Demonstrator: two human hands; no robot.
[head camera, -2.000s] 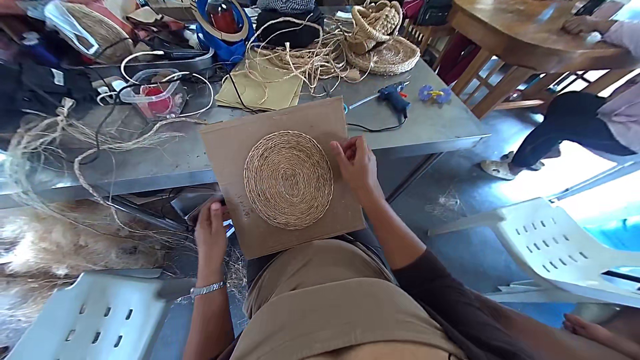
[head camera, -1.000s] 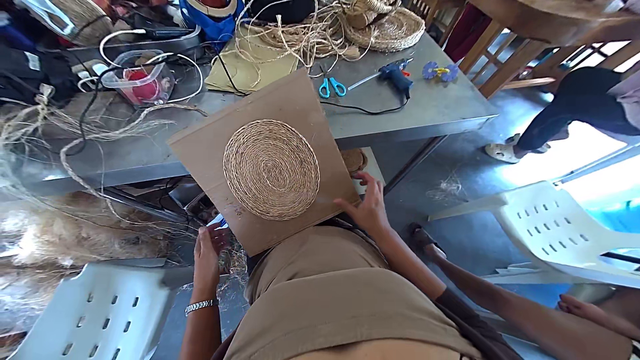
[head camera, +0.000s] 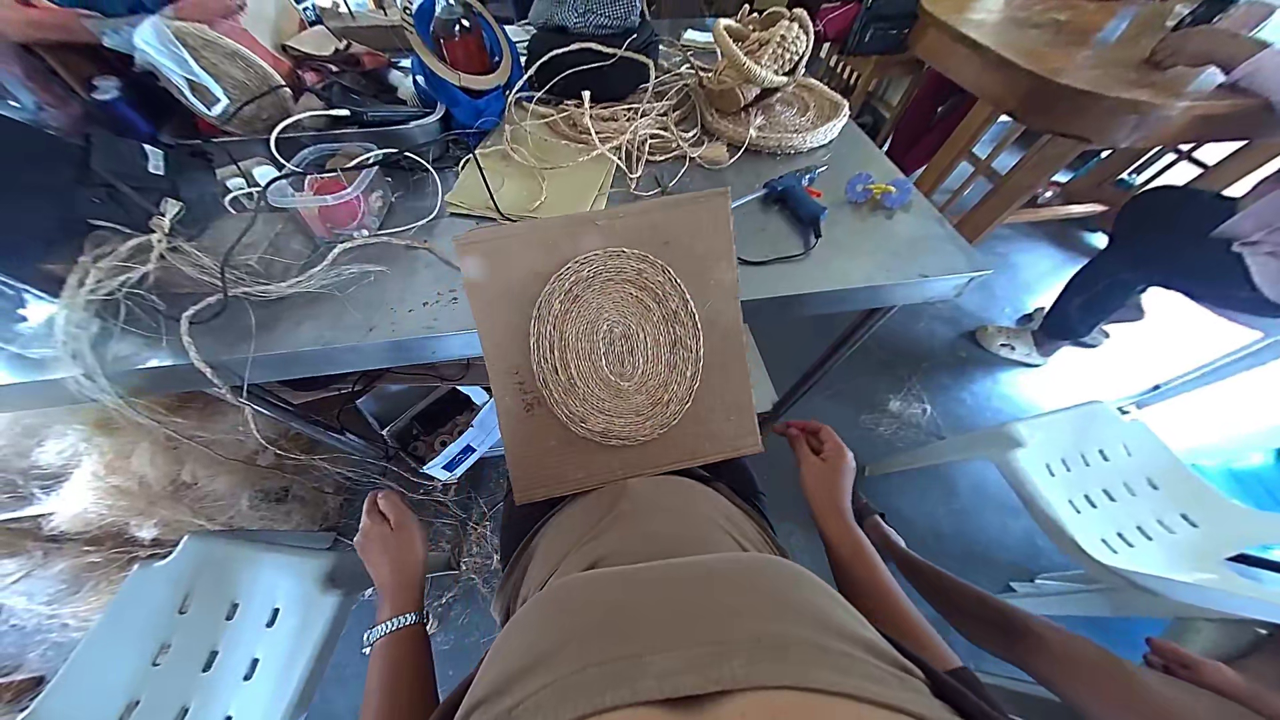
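An oval coiled mat of braided fibre (head camera: 617, 346) lies on a square cardboard sheet (head camera: 505, 300), which rests on my lap and leans against the table edge. My left hand (head camera: 391, 540), with a metal bracelet at the wrist, hangs to the left of the sheet, fingers curled; whether it holds anything is unclear. Off the sheet's lower right corner is my right hand (head camera: 818, 462), thumb and index finger together and away from the cardboard. Something thin may be at its fingertips, too small to tell.
The metal table (head camera: 870, 240) bears a glue gun (head camera: 797, 200), a plastic tub (head camera: 335, 195), woven baskets (head camera: 775, 110) and loose fibre cords (head camera: 640, 120). Raw fibre (head camera: 200, 470) lies below left. White plastic chairs stand left (head camera: 215, 620) and right (head camera: 1120, 490). Other people are near the right side.
Both hands have let go of the cardboard and moved outward from it. The sheet has turned back from its tilt and now lies on the lap. It covers the blue scissors seen one second ago.
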